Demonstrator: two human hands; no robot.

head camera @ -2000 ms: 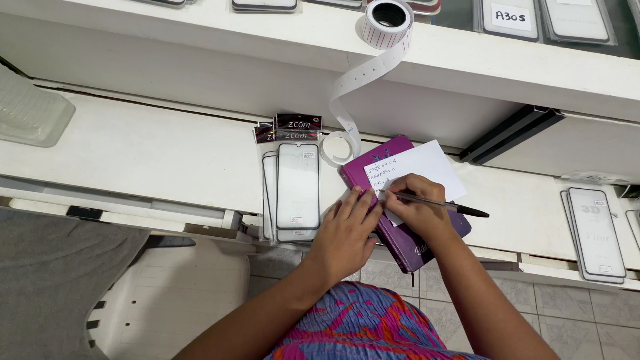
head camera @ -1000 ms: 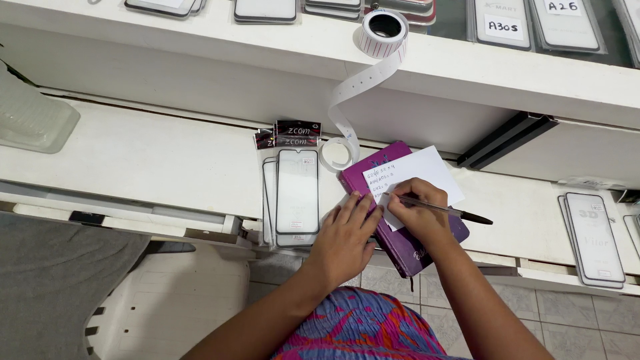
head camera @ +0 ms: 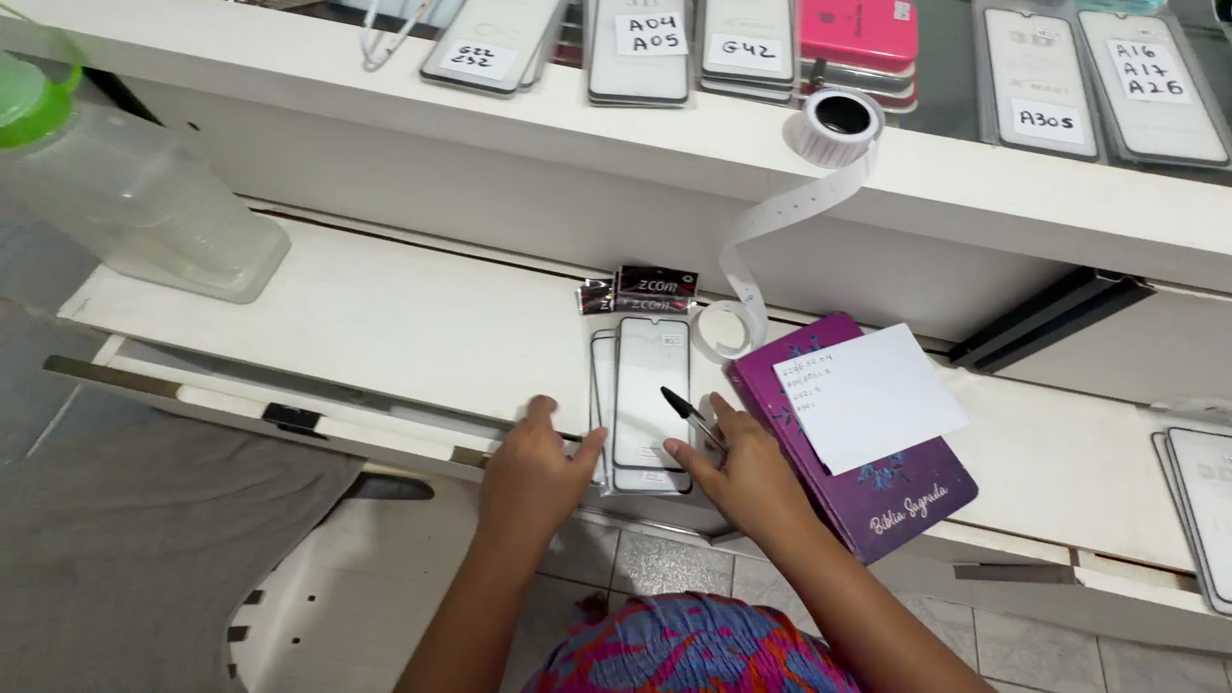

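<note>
A small stack of packaged phone screen protectors [head camera: 653, 395] lies on the white lower shelf, between my two hands. My left hand [head camera: 535, 467] is at the stack's left edge, fingers apart and holding nothing. My right hand [head camera: 746, 467] is at its lower right with a black-capped pen [head camera: 691, 416] held in the fingers, cap pointing up and left. To the right lies a purple book [head camera: 895, 491], tilted, with a handwritten white paper [head camera: 871, 399] on top. A white label strip [head camera: 746, 250] curls down from its roll [head camera: 837, 130] to the shelf behind the stack.
More labelled screen protectors [head camera: 638, 58] and pink phone cases [head camera: 859, 34] line the upper counter. A plastic jug with a green lid [head camera: 183, 192] stands at the left. Further protectors [head camera: 1208, 500] lie at the far right. A white plastic chair [head camera: 356, 597] with grey cloth is below left.
Both hands have left the paper and book and moved left to the screen protector stack. The pen has gone along in my right hand. The view has shifted, bringing in the jug.
</note>
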